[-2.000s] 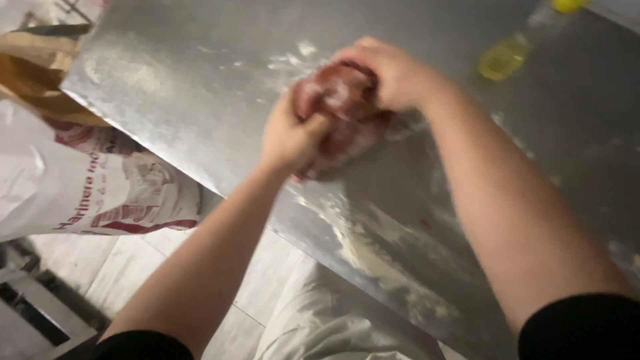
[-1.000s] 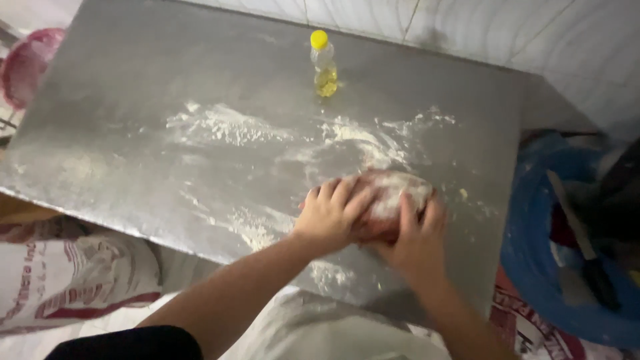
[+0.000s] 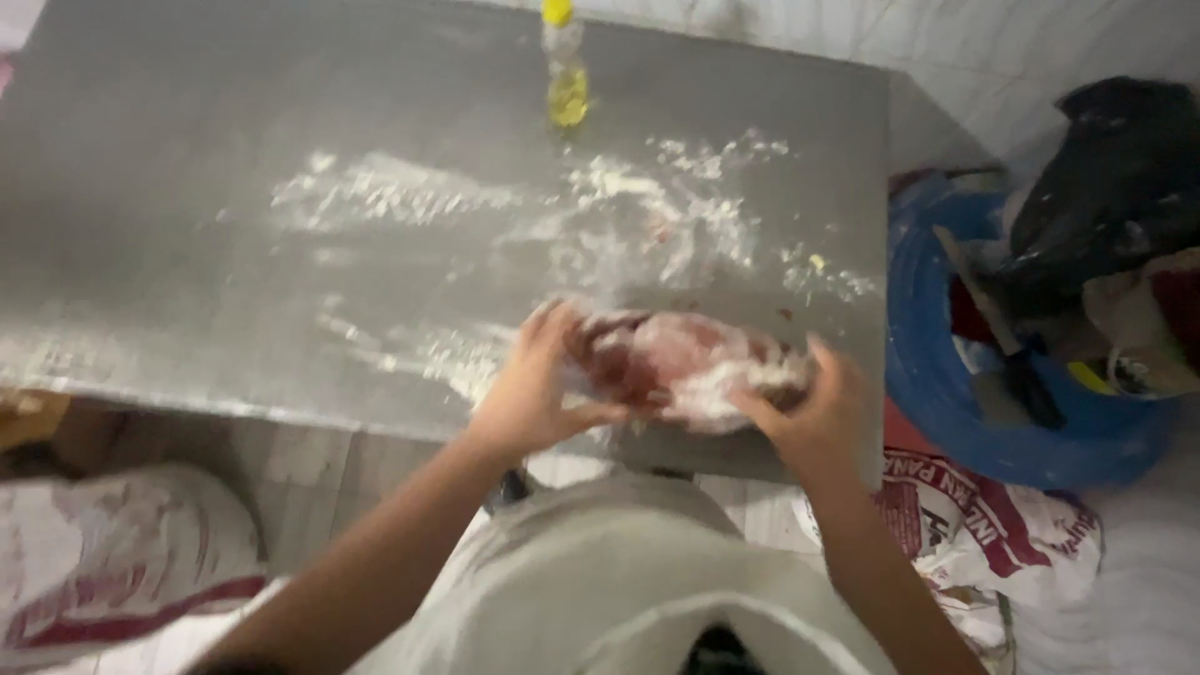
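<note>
A reddish lump of dough (image 3: 689, 361), dusted with white flour, lies near the front edge of the metal table (image 3: 141, 281). My left hand (image 3: 539, 384) grips its left end, thumb in front and fingers behind. Its right end is held by my right hand (image 3: 811, 403), with the thumb on the near side. The lump looks stretched sideways between the hands, and motion blurs its surface. White flour (image 3: 394, 192) is scattered in patches behind and to the left of the dough.
A bottle of yellow oil (image 3: 567, 94) with a yellow cap stands at the back of the table. Right of the table, a blue plastic tub (image 3: 923, 375) has a knife (image 3: 980, 291) and a black plastic bag (image 3: 1116, 178) at it. Printed sacks (image 3: 122, 553) stand below on both sides.
The hands, which covered the dough from above one second ago, are now at its two ends. The dough shows a wider, more open, redder side. The view has shifted since two seconds ago.
</note>
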